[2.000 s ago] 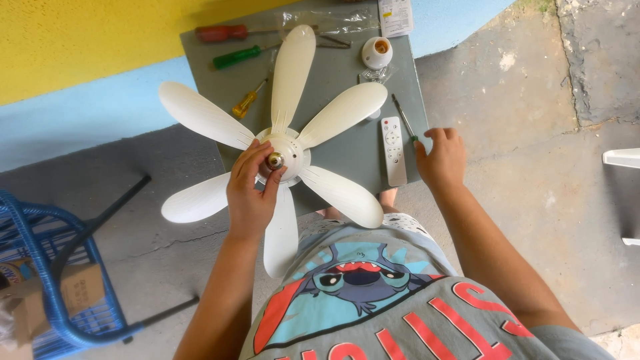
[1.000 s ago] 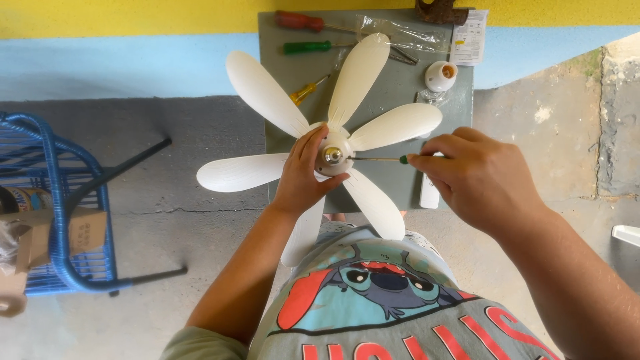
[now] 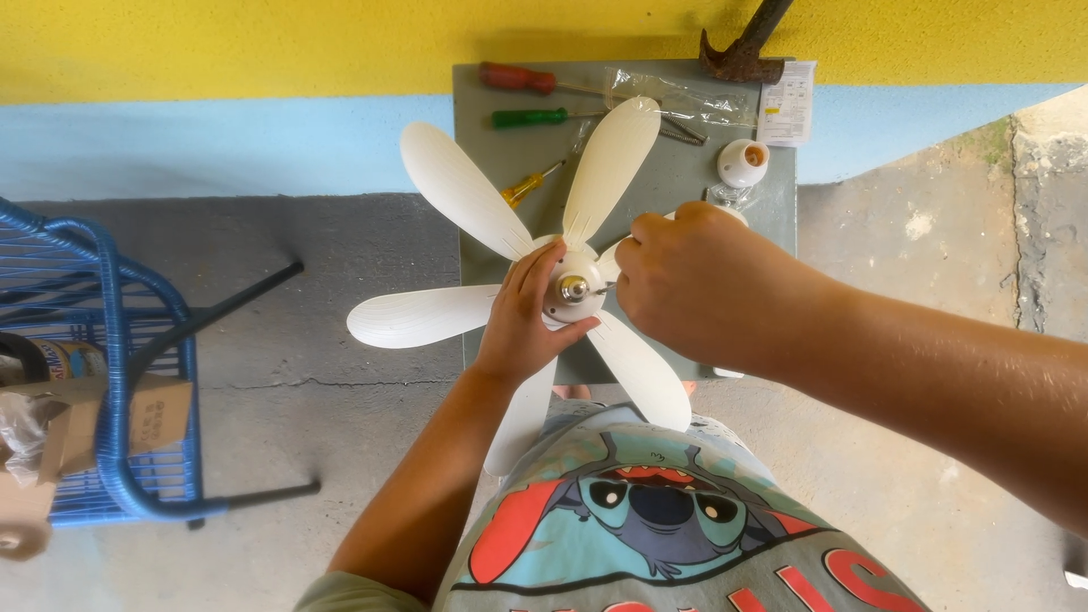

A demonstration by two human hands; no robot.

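A white fan with several plastic blades (image 3: pixel 616 166) lies over a grey board. My left hand (image 3: pixel 531 314) grips the left and lower rim of its round hub (image 3: pixel 561 302), beside the silver metal base at the centre. My right hand (image 3: pixel 688 280) is closed around a screwdriver, whose handle is hidden in the fist; its thin shaft (image 3: pixel 603 290) points left, the tip at the right side of the hub. Whether the tip sits in a screw cannot be told. A small dark hole shows low on the hub.
On the grey board (image 3: pixel 680 187) lie red (image 3: pixel 518 78), green (image 3: pixel 529 118) and yellow (image 3: pixel 522 189) screwdrivers, a clear plastic bag (image 3: pixel 680 98), springs (image 3: pixel 682 130), a white lamp socket (image 3: pixel 742 164) and a printed sheet (image 3: pixel 786 106). A rusty claw hammer (image 3: pixel 741 61) is behind; a blue corded chair (image 3: pixel 119 408) stands left.
My right hand has come from the board's right side to the hub with the screwdriver. My left hand has shifted from the central metal base to the hub's rim.
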